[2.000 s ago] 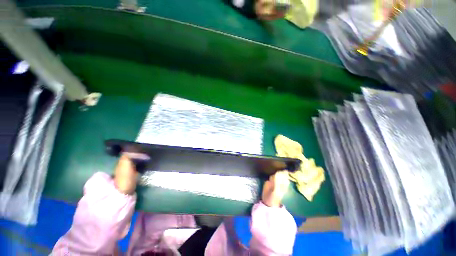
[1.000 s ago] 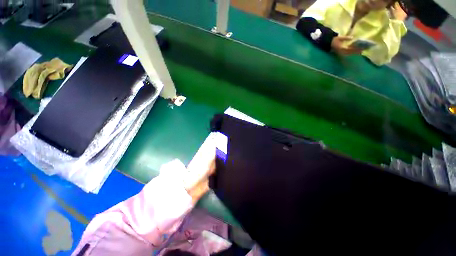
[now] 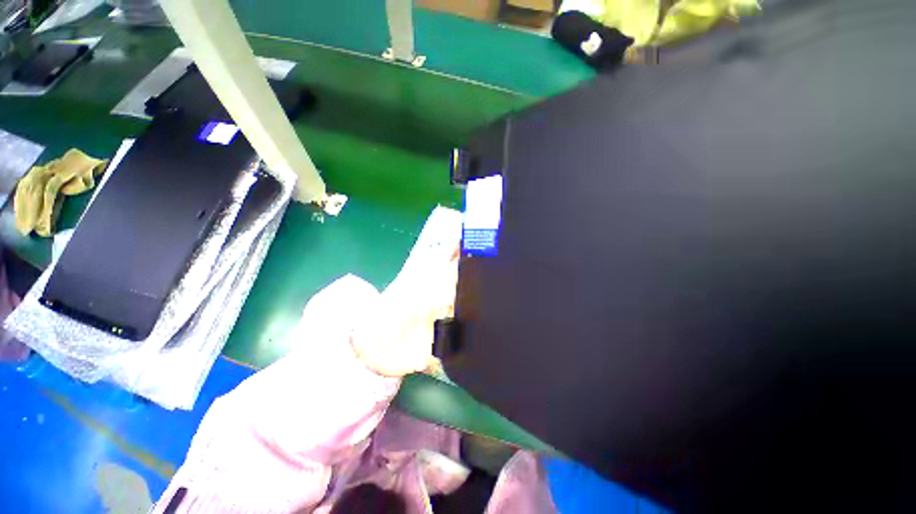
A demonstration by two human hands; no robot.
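Observation:
A large black panel [image 3: 683, 271] is held up close to the camera and fills the right side of the view. A white-and-blue label [image 3: 482, 215] and small black tabs show at its left edge. My left hand [image 3: 427, 291], in a pink sleeve, holds the panel by that edge; its fingers are partly hidden and the skin is overexposed. My right hand is not visible; the panel covers that side.
At left, another black panel [image 3: 136, 231] lies on silvery bubble bags [image 3: 191, 346], with a tan cloth [image 3: 60, 189] beside it. A pale post [image 3: 241, 95] stands at the green belt [image 3: 372, 151]. A person's yellow clothing [image 3: 663, 18] and dark sleeve show at the top.
From a pink-sleeved two-handed hold over the bubble sheet, the panel has been raised and now covers the right side. Since one second ago it is closer, hiding the bags at right.

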